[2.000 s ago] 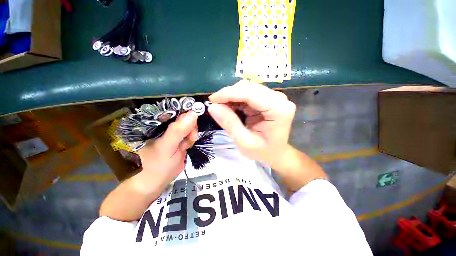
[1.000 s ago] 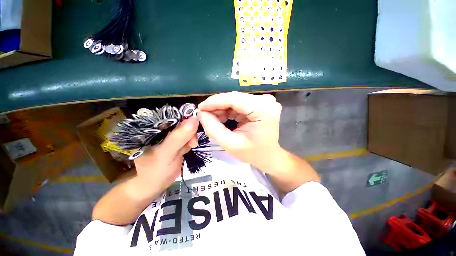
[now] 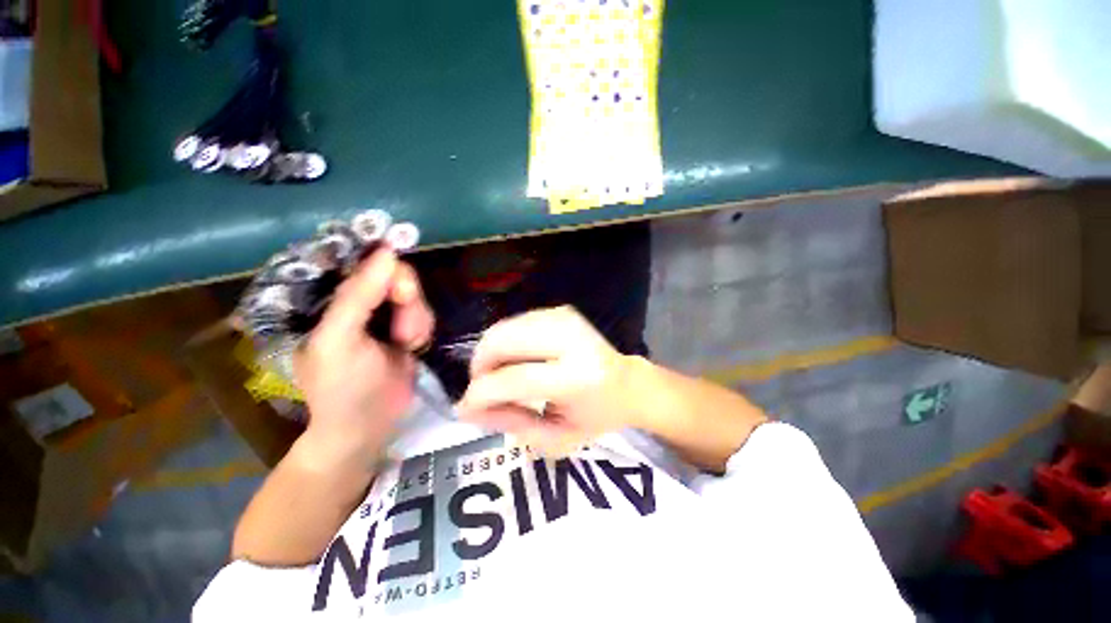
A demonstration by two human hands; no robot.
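Note:
My left hand [image 3: 366, 353] grips a bundle of wired discs [image 3: 299, 274] in front of the bench edge; the silver discs fan out above and left of the fist, blurred. My right hand [image 3: 548, 371] is lower and to the right, apart from the discs, with curled fingers near the lead wires. Whether it holds a wire cannot be told. A second wire bundle [image 3: 250, 146] lies on the bench at left, discs toward me. Yellow perforated sheets [image 3: 593, 104] lie stacked on the bench.
The green bench top [image 3: 414, 110] spans the view. A carton tray [image 3: 67, 110] stands at left, a white foam box [image 3: 975, 79] at right. Below are a large open carton [image 3: 981, 274], a small carton with yellow scraps [image 3: 232, 389] and red plastic stools [image 3: 1011, 523].
My right hand has left the discs and moved down toward my lap. My left hand has moved left and up with the bundle. The view has shifted slightly.

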